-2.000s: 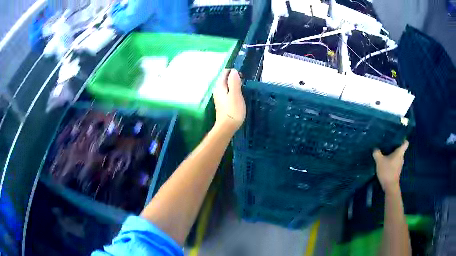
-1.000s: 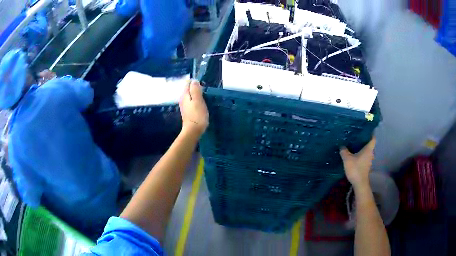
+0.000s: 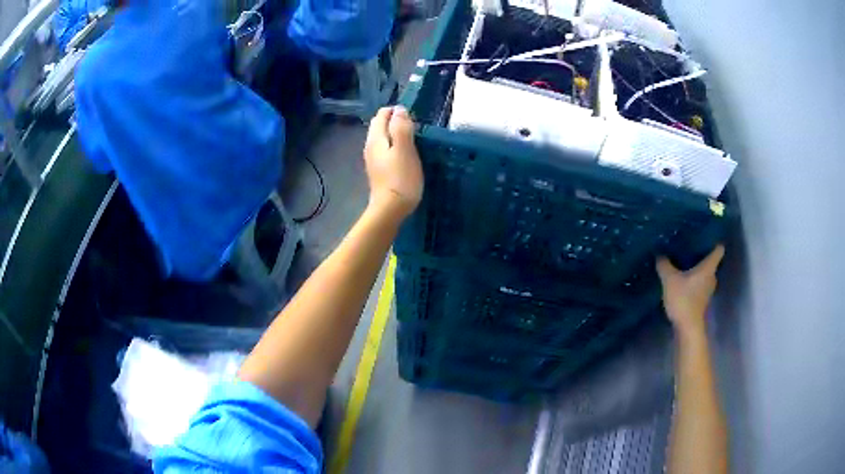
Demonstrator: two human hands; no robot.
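Observation:
A stack of dark teal crates [image 3: 547, 222] stands upright in front of me. The top crate holds several part-built appliance units with white housing end panels [image 3: 528, 125], black insides and loose wires. A white cord [image 3: 556, 48] lies across the units. My left hand [image 3: 395, 162] grips the top crate's near left rim corner, thumb up. My right hand [image 3: 690, 289] holds the front wall near its right corner, with some fingertips hidden by the crate.
A person in a blue smock [image 3: 181, 120] sits on a stool at left, with another blue sleeve behind. A crate with white material [image 3: 162, 393] is at lower left. A yellow floor line [image 3: 366, 370] runs left of the stack. A pale grey surface rises at right.
The crate stack and both hands have moved forward along the aisle, still together. The green crate has left view, the seated people have shifted in view, and a ribbed metallic surface shows at lower right.

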